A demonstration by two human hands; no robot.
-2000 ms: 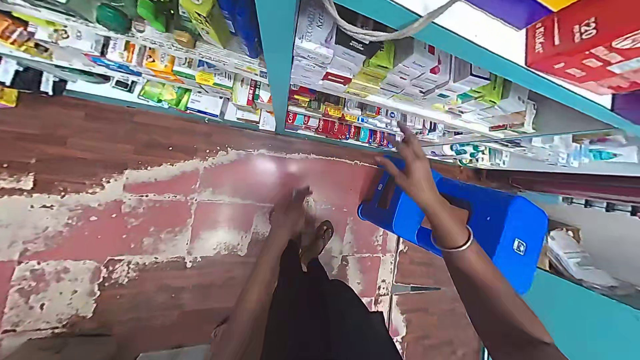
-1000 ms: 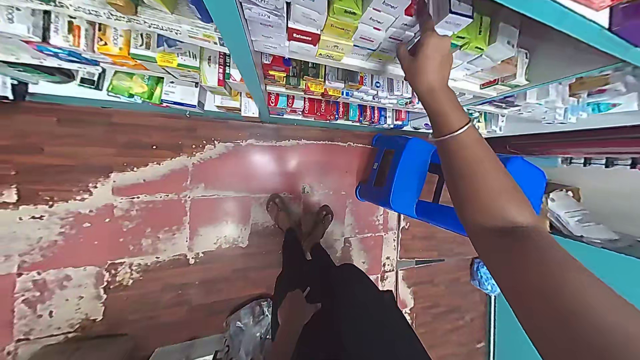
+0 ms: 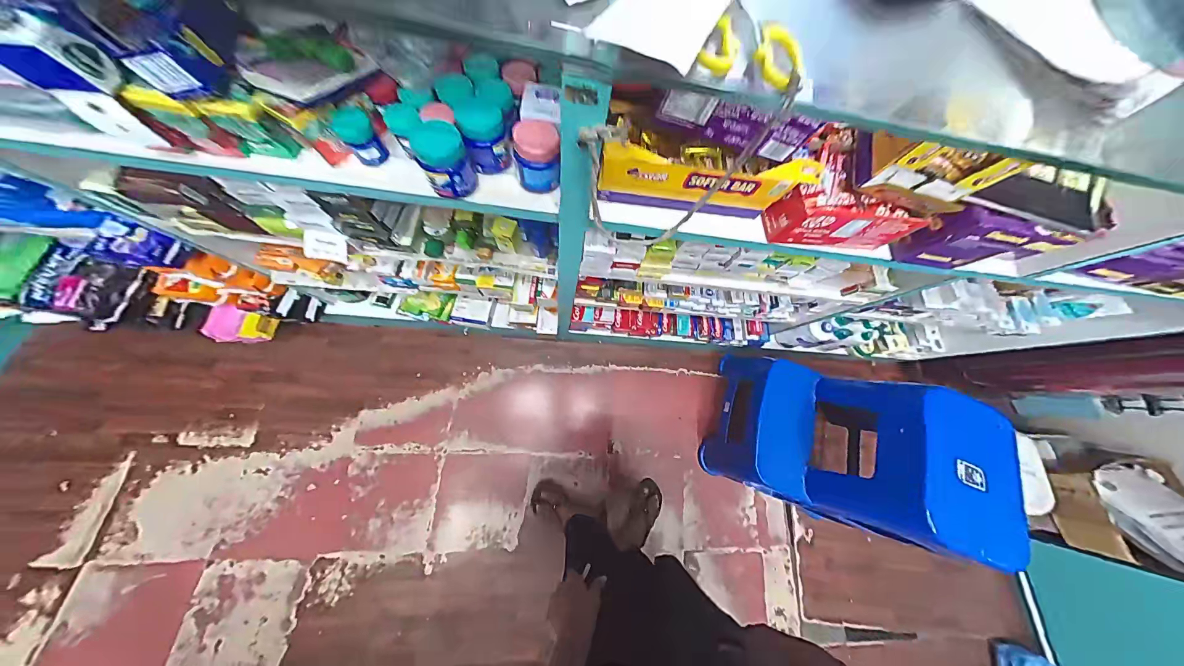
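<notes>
My left hand [image 3: 575,606] hangs low at the bottom centre, against the dark trousers [image 3: 638,610]. Its fingers are partly hidden and blurred, so I cannot tell whether it holds anything. My right hand is out of view. Nearest to the left hand are my feet in sandals [image 3: 638,509], on the worn red and brown floor [image 3: 370,499]. Ahead stands a teal-framed shelf unit [image 3: 573,203]. Its upper shelves hold jars with teal and pink lids [image 3: 439,153], a yellow chocolate bar carton [image 3: 703,180] and a red carton [image 3: 837,217].
A blue plastic step stool [image 3: 869,453] stands at the right, close to the lower shelves. Yellow scissor-like handles [image 3: 777,55] and a string are at the top. Toothpaste boxes [image 3: 647,324] fill a low shelf. A teal surface [image 3: 1101,601] is at the lower right.
My right hand, at the shelf boxes one second ago, has left the view. The view has tilted up and now takes in the upper shelves. My left hand remains low by the trousers.
</notes>
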